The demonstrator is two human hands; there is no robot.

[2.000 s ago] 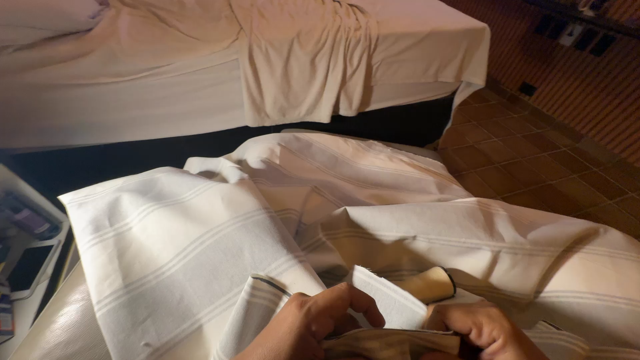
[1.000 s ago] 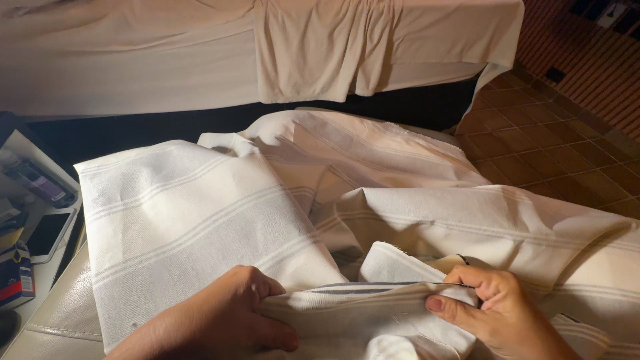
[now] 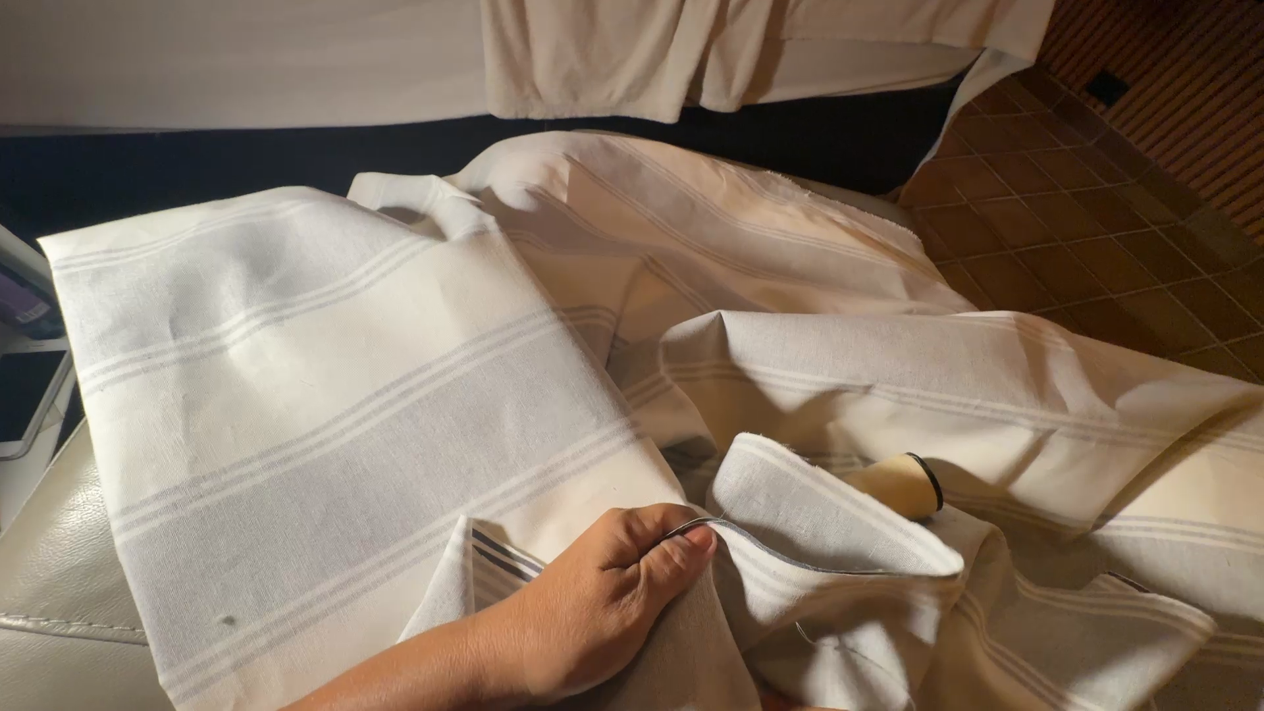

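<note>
My left hand (image 3: 627,588) pinches the folded edge of a white and grey striped cloth (image 3: 375,434) between thumb and forefinger. A thin dark line runs along that edge from my fingertips; whether a needle is among it I cannot tell. A loose dark thread (image 3: 805,632) lies on the cloth to the right of the hand. Only a sliver of skin, seemingly my right hand (image 3: 787,704), shows at the bottom edge; its fingers are hidden. Behind the raised fold, a pale yellow cylinder with a black rim (image 3: 901,484) rests on the cloth.
The striped cloth spreads over most of the near area. A cream leather-like seat (image 3: 69,563) is at the left, beside a white-edged device (image 3: 30,395). Beyond stands a bed or couch draped in pale fabric (image 3: 247,69). Brown floor tiles (image 3: 1076,217) lie at the right.
My right hand, which held the cloth's edge a second ago, has let go and moved down nearly out of view. My left hand still pinches the cloth, farther right along the view.
</note>
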